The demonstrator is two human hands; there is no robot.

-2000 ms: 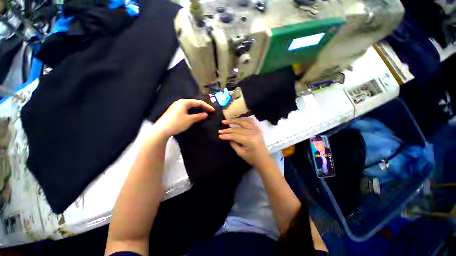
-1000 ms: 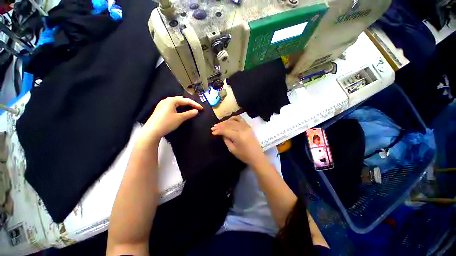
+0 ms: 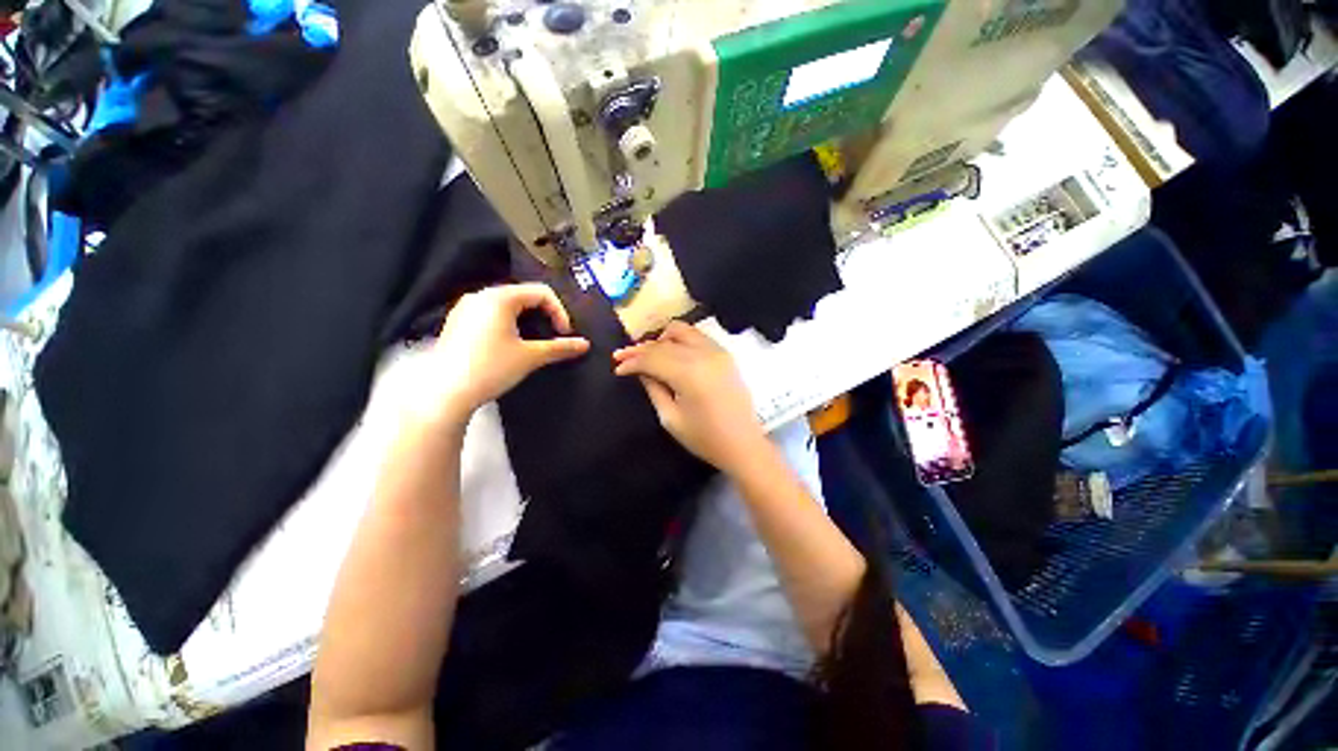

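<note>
A black garment piece [image 3: 587, 440] lies under the needle area and runs over the table's front edge to the lap. My left hand [image 3: 506, 346] rests on it left of the seam line, thumb and index finger close together on the cloth. My right hand [image 3: 690, 385] lies on its right edge, fingertips on the cloth just below the tan plate [image 3: 657, 298]. The blue piece [image 3: 613, 270] sits at the needle of the cream sewing machine [image 3: 506, 125]. The presser foot is hard to make out.
A wide black panel [image 3: 235, 294] lies left of the machine. A black scrap [image 3: 756, 250] hangs right of the needle. A blue basket [image 3: 1035, 638] with black cloth and light blue plastic [image 3: 1123, 396] stands at the right, a lit smartphone [image 3: 933, 423] on its edge.
The view has shifted, so the machine sits further left and higher. Both hands stay on the cloth, and my left thumb and my right fingertips are now closer together. The phone screen has changed.
</note>
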